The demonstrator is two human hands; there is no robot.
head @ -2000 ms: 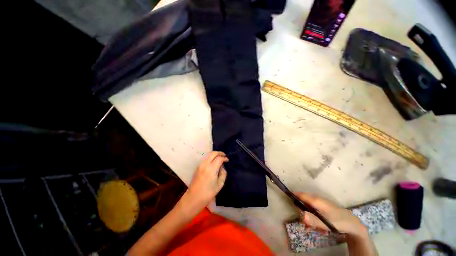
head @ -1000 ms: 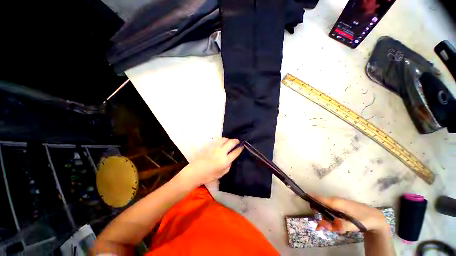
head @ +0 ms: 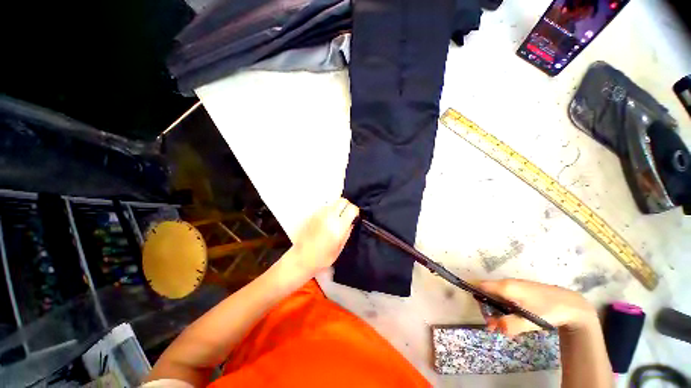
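Note:
A dark navy trouser leg or sleeve (head: pixel 394 136) lies flat as a long band down the table, its straight end near me. My left hand (head: pixel 326 231) pinches the cloth at its left edge, a little above that end. My right hand (head: pixel 530 307) holds long dark shears (head: pixel 424 261), their tips at my left fingertips over the cloth. The blades look closed. The thread or stitch at the tips is too small to tell.
A speckled slab (head: pixel 485 350), a black thread cone (head: pixel 623 337) and a yellow ruler (head: pixel 549 189) lie to the right. An iron (head: pixel 658 163) and a lit phone (head: pixel 572 32) stand farther back. A garment pile (head: pixel 257 42) lies at the back left.
My left hand has moved onto the cloth edge and pinches it. The shears' tips have come from the middle of the cloth to my left fingertips. The view has shifted left.

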